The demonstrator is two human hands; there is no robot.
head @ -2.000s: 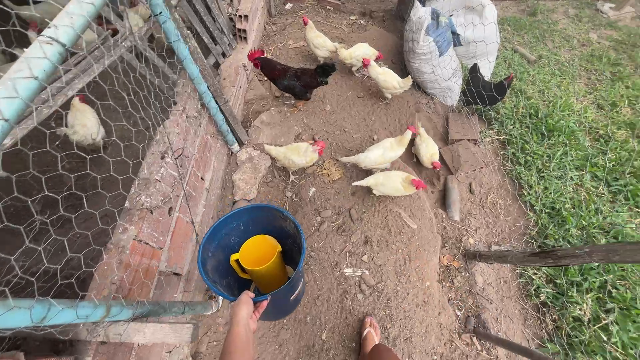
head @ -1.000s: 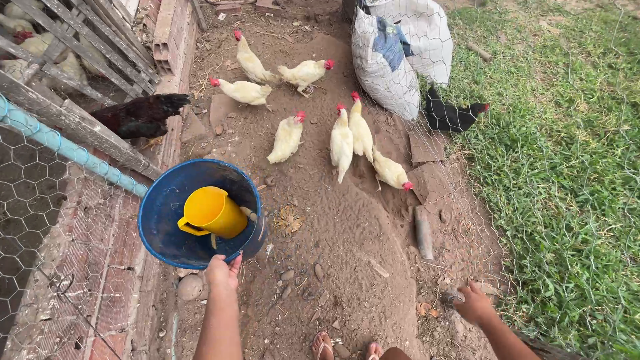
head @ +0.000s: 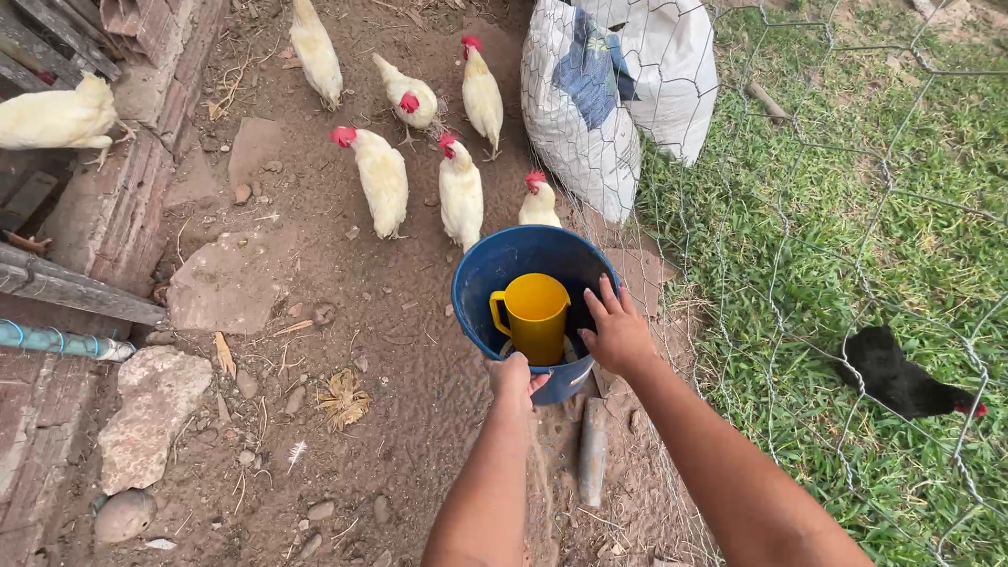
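My left hand [head: 516,379] grips the near rim of a blue plastic bucket [head: 492,272], with its thumb over the edge. Inside the bucket stands a yellow plastic pitcher [head: 537,319], its handle toward the left. My right hand [head: 618,331] is over the bucket's right rim with fingers spread, beside the pitcher and not around it; whether the palm touches the rim cannot be told. Just beyond the bucket are several white chickens, the nearest a white hen [head: 539,206] partly hidden by the rim, another [head: 461,193] to its left.
Wire mesh [head: 886,177] runs along the right, with a black hen [head: 906,374] on grass behind it. White woven sacks [head: 583,118] stand at the upper right. At left are a brick ledge [head: 118,197], a wooden board [head: 71,287], a blue pipe [head: 59,340] and a rock [head: 150,413].
The bucket has moved right with my left hand. My right hand, low at the right a second ago, is now at the bucket. A dark chicken near the boards is out of view.
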